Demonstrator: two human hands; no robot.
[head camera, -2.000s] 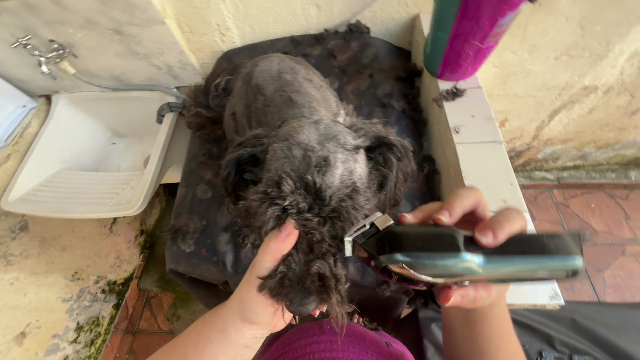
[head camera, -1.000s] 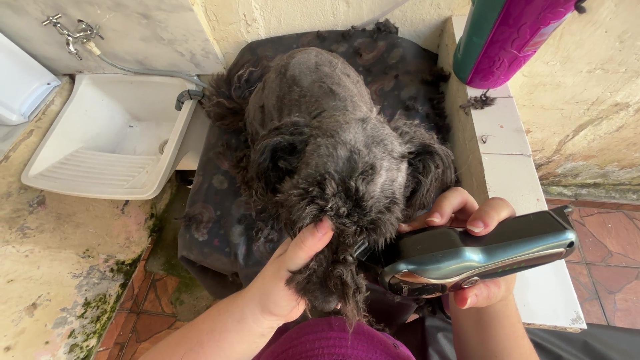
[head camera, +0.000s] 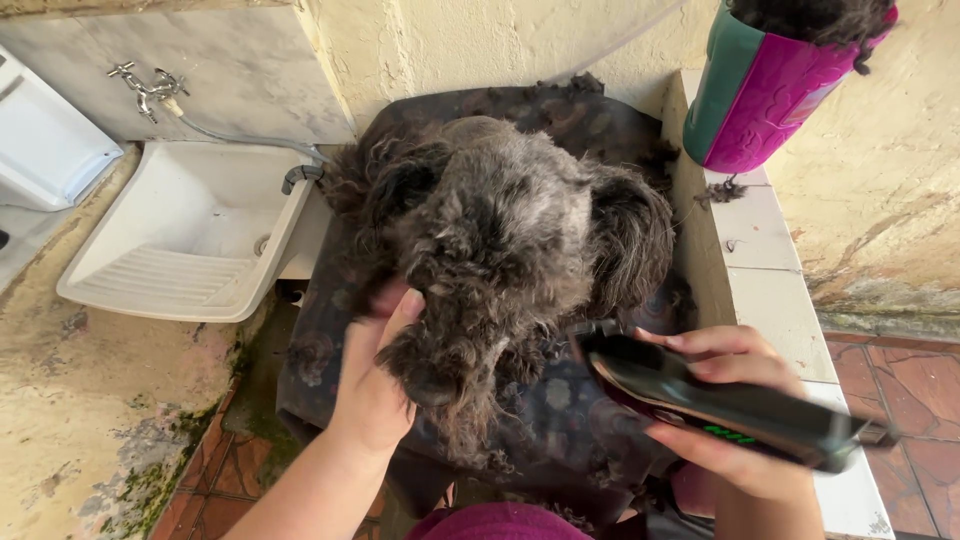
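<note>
A dark grey curly-haired dog (head camera: 495, 240) faces me on a dark patterned cloth (head camera: 555, 397), its back and crown trimmed short and its ears and muzzle still shaggy. My left hand (head camera: 375, 375) holds the side of its muzzle, thumb on top and the other fingers partly hidden in the hair. In my right hand (head camera: 727, 397) is a cordless hair clipper (head camera: 697, 390) with small green lights on its body. Its blade points at the dog's cheek, with a small gap between them. Loose hair tufts (head camera: 585, 84) lie on the cloth's far edge.
A white plastic wash basin (head camera: 180, 225) stands at the left under a metal tap (head camera: 150, 90) with a grey hose. At the right, a tiled ledge (head camera: 772, 292) carries a teal and magenta container (head camera: 780, 90) topped with dark hair. A rough plastered wall (head camera: 465, 45) runs behind.
The dog's face has turned up toward the camera, and my left hand has shifted to the side of its muzzle. The clipper has come away from the muzzle hair. The view sits closer.
</note>
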